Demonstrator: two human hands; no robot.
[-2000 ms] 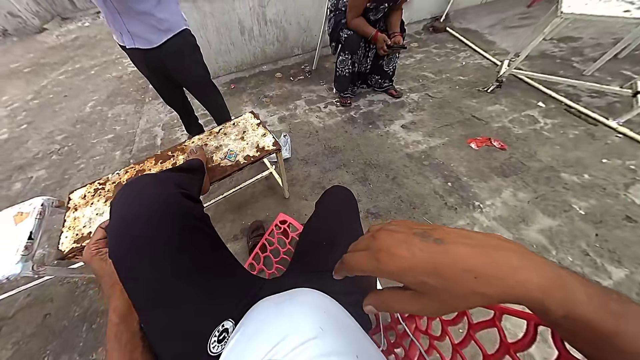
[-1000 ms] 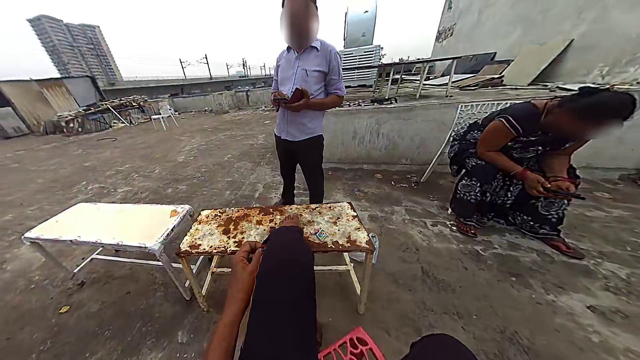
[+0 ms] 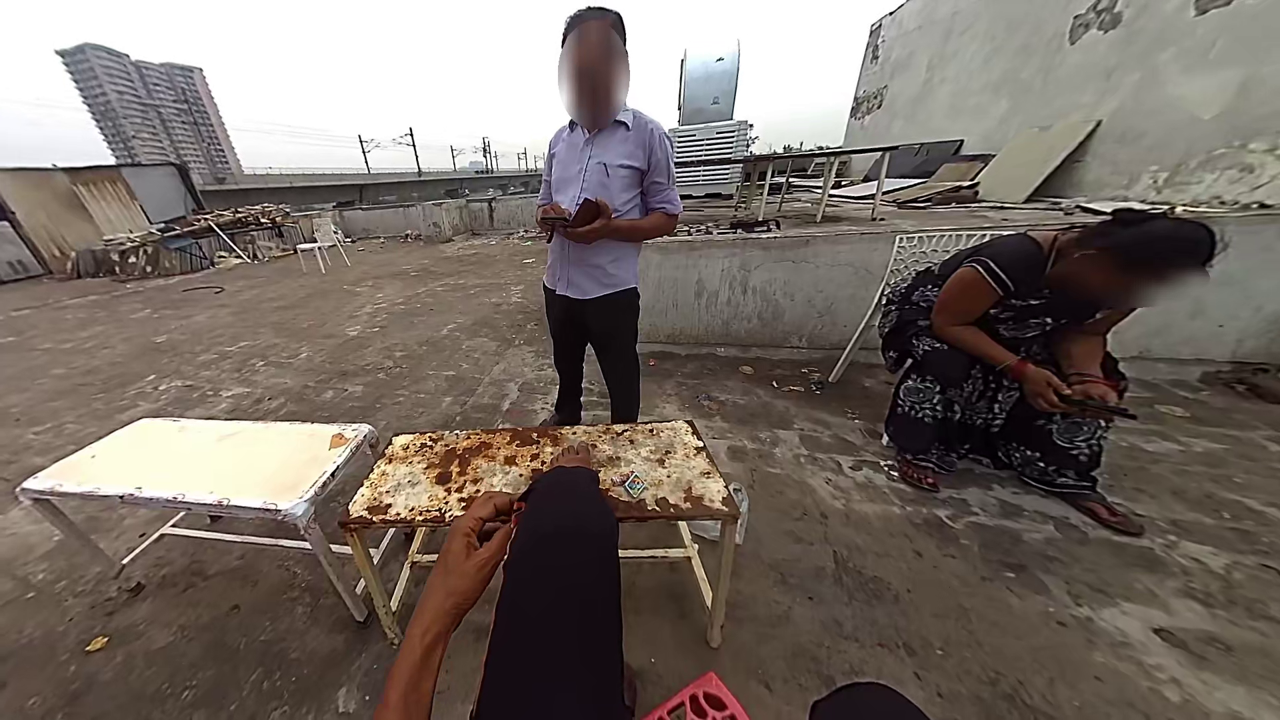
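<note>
My left hand [image 3: 478, 548] is at the side of my raised leg in dark trousers [image 3: 560, 590], its fingers bent against the cloth near the shin; whether they pinch it cannot be made out. My bare foot [image 3: 572, 456] rests on a rusty, paint-flaked metal table [image 3: 430, 478]. A small colourful packet [image 3: 634, 485] lies on that table, right of my leg. My right hand is out of view. A bit of a red plastic chair [image 3: 700, 700] shows at the bottom edge.
A white-topped table [image 3: 190, 455] stands at left. Beyond the rusty table a person in a light shirt [image 3: 610, 210] stands holding a dark wallet-like thing. At right another person [image 3: 1000, 360] sits bent over a dark object in their hands. A low wall [image 3: 750, 290] runs behind them.
The view has swung up from my lap. My right hand, over my right thigh beside the red chair two seconds ago, has left the view. My left hand stays beside my raised leg.
</note>
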